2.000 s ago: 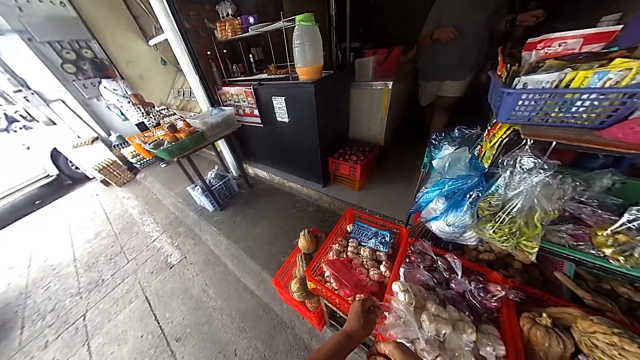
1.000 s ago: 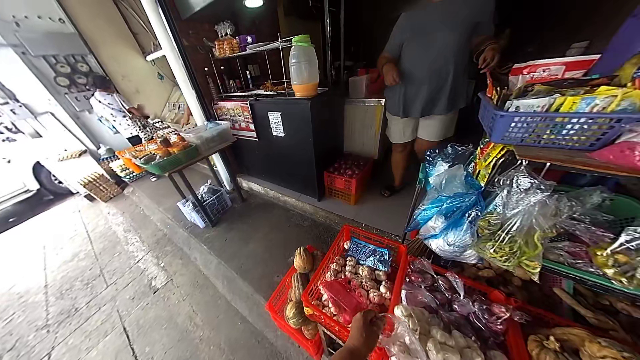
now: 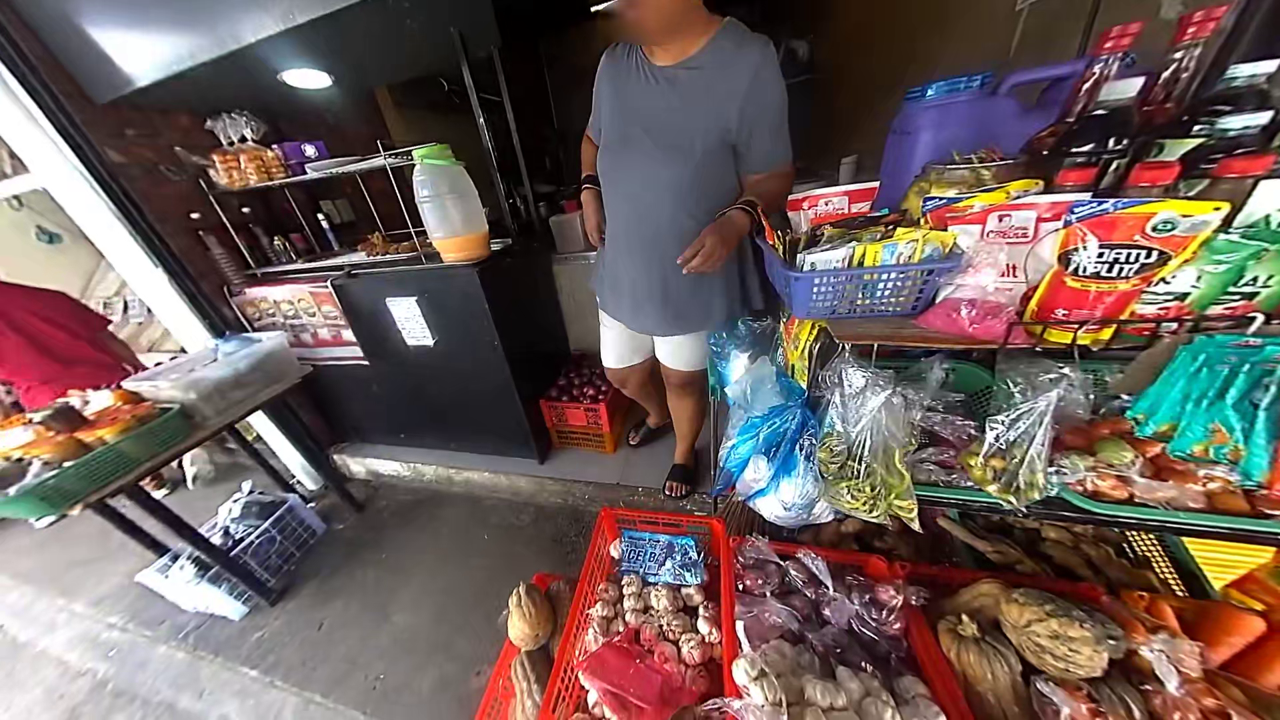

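Neither of my hands shows in the head view now. At the bottom middle, a red plastic crate (image 3: pixel 575 640) holds garlic bulbs (image 3: pixel 665 605), a blue printed packet (image 3: pixel 662 557) and a red mesh bag (image 3: pixel 640 680). To its right, another red crate holds bagged red onions (image 3: pixel 800 600) and, nearer, bagged garlic (image 3: pixel 800 680). Squashes (image 3: pixel 530 617) lie in a red crate on the left, and larger squashes (image 3: pixel 1060 632) lie at the right beside carrots (image 3: pixel 1190 630). Clear and blue plastic bags (image 3: pixel 770 460) hang from the rack above.
A person in a grey shirt (image 3: pixel 680 170) stands in the doorway behind the crates. A blue basket of sachets (image 3: pixel 865 285) sits on the rack, near sauce pouches (image 3: pixel 1120 260) and bottles. At left are a black counter (image 3: pixel 450 360), a table with a green tray (image 3: pixel 110 455) and a low step (image 3: pixel 470 480).
My hands, earlier at the bagged garlic and then one over the crates' near edge, have left the view. The person in grey has come forward into the doorway. The view has shifted right.
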